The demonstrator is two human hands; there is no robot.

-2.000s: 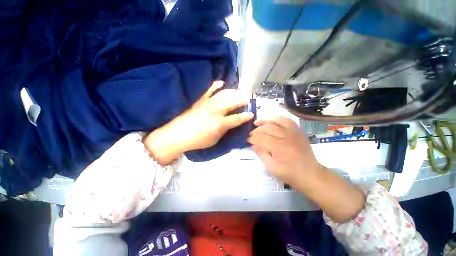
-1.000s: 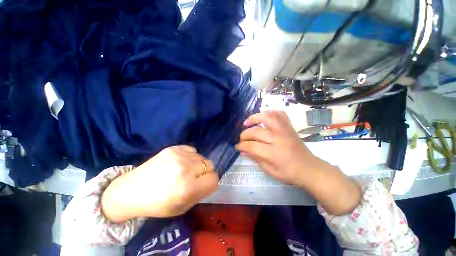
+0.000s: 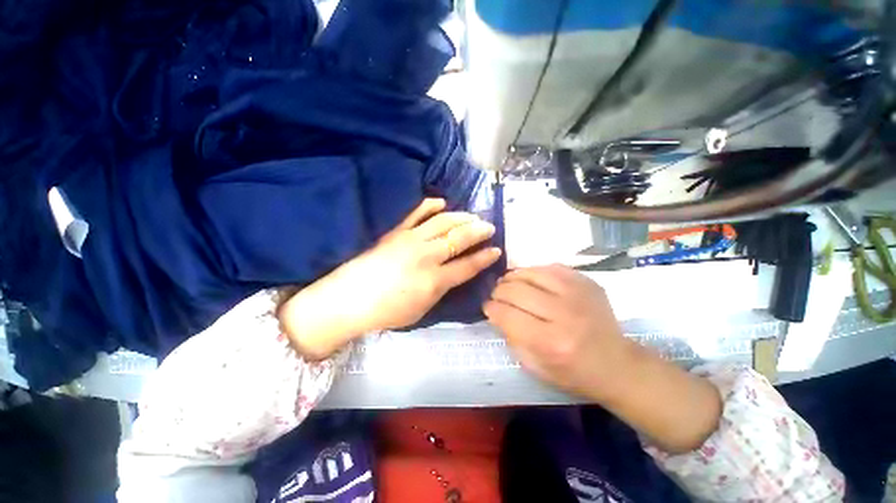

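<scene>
A large heap of navy cloth [image 3: 285, 211] lies on the left and centre of the table, with a white label [image 3: 69, 222] on it. Its right edge runs under the presser foot and needle [image 3: 498, 177] of the white and blue sewing machine [image 3: 629, 88]. My left hand [image 3: 418, 270] lies on the cloth with the fingers pointing at the edge, just in front of the needle. My right hand [image 3: 550, 314] pinches the cloth edge between thumb and fingertips, nearer the table front. The pinched part is hidden by the fingers.
Orange and blue snips [image 3: 683, 251] lie right of the needle. A black fringed bundle [image 3: 781, 260] and yellow-green scissor handles [image 3: 874, 270] are farther right. A tan piece [image 3: 764, 359] lies by the tape ruler [image 3: 452, 351] at the table's front edge.
My left hand has moved from the front edge up and right onto the cloth by the needle. My right hand has moved slightly toward the table front and now pinches the edge.
</scene>
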